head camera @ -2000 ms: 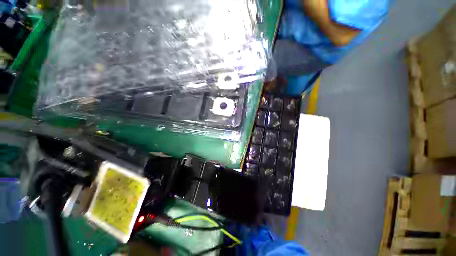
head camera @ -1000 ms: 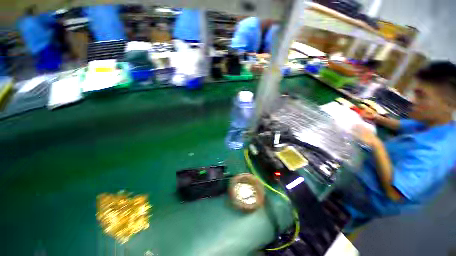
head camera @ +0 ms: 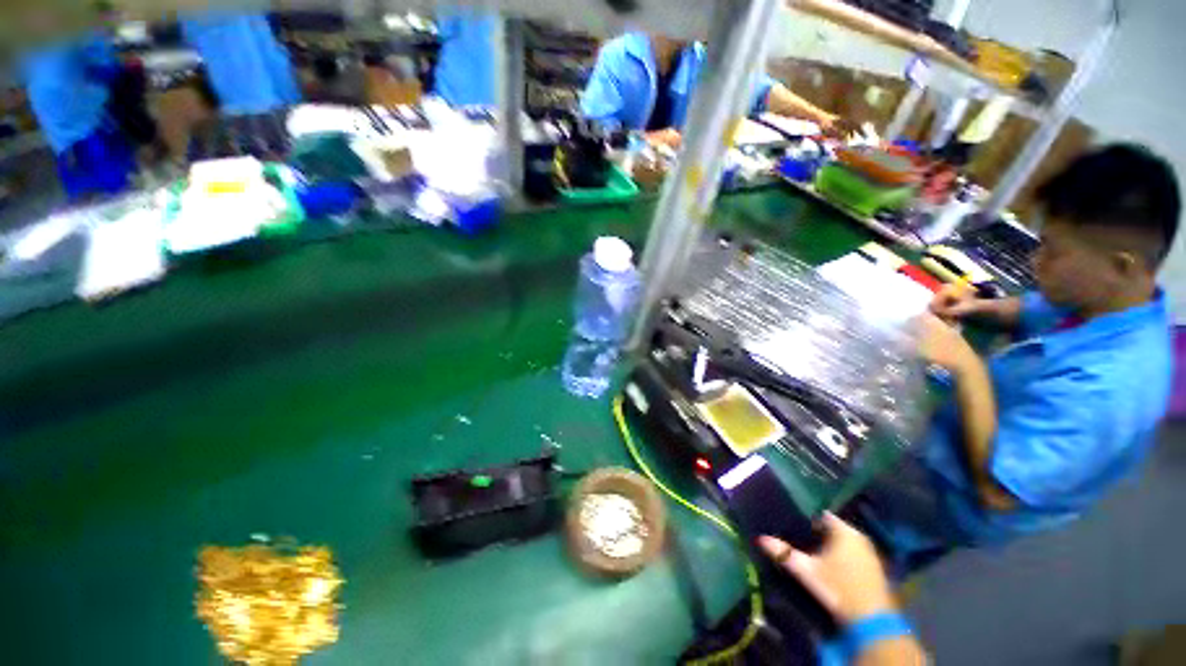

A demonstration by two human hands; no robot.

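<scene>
My right hand (head camera: 839, 572), with a blue cuff at the wrist, is at the lower right. Its fingertips are at the near end of a long black object with a white label (head camera: 770, 505). Whether they grip it or only touch it cannot be told. A red light shows beside the black soldering station (head camera: 670, 414). My left hand is out of the picture. A heap of small yellow-orange pieces (head camera: 269, 602) lies on the green mat (head camera: 325, 416) at the lower left.
A black bin with a green dot (head camera: 484, 507) and a round brown pot (head camera: 615, 523) stand mid-bench. A water bottle (head camera: 602, 316) stands by a metal post (head camera: 696, 163). A yellow-green cable (head camera: 676, 489) curves past the station. Plastic-wrapped trays (head camera: 793, 325) lie near a seated person in blue (head camera: 1086, 403).
The view has swung from the trays and floor back to the bench. My right hand has come into view at the black object. The seated person's head has turned downward.
</scene>
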